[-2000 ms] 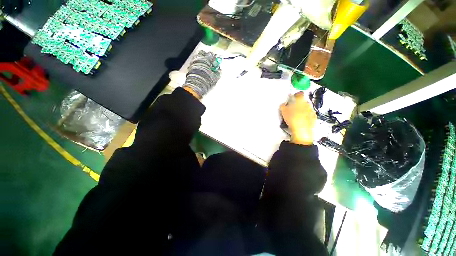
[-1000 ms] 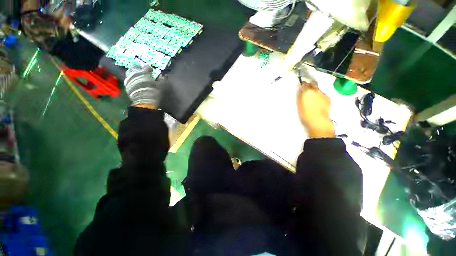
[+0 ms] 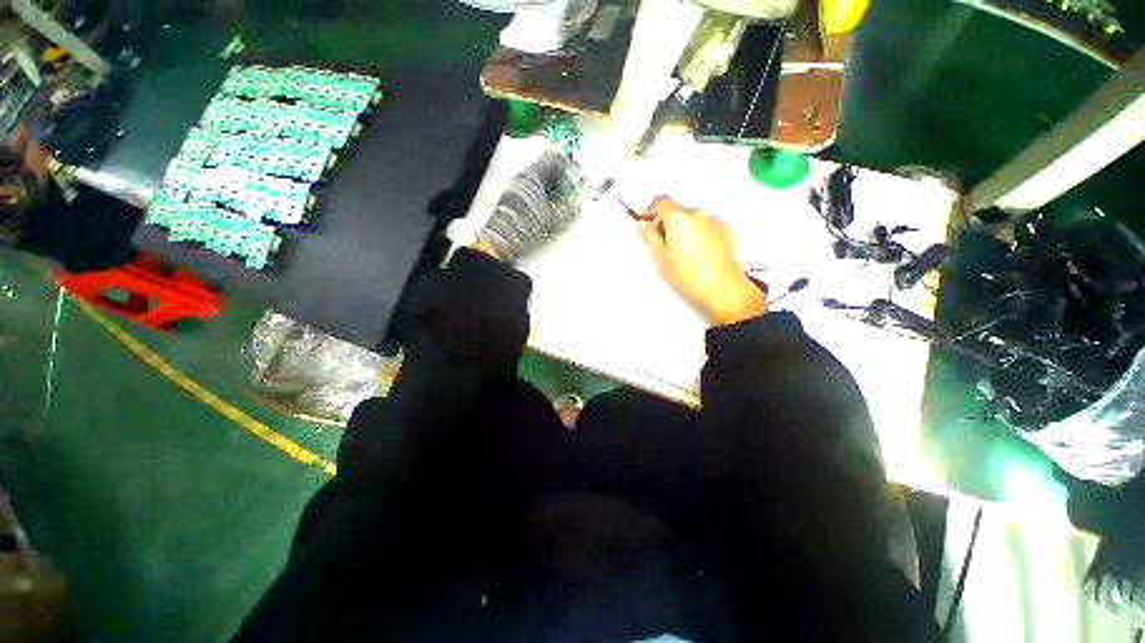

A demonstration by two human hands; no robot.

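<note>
My left hand, in a striped grey glove, is over the back left of the white work surface. It is blurred, and I cannot tell whether its fingers hold anything. A small green circuit board shows just beyond its fingers. My bare right hand is to its right, with a thin dark piece pinched between the fingertips, pointing toward the glove. I cannot tell if this is a cable or a tool. Another small dark piece lies between the hands.
Black cables lie loose at the right. A plastic bag of cables is beyond them. A green round item and a pale arm are at the back. Rows of green boards lie on the black table at left. A red object is on the floor.
My left hand has come back from the rows of boards to the white surface. My right hand has moved from beside the pale arm toward the left hand. The view has shifted.
</note>
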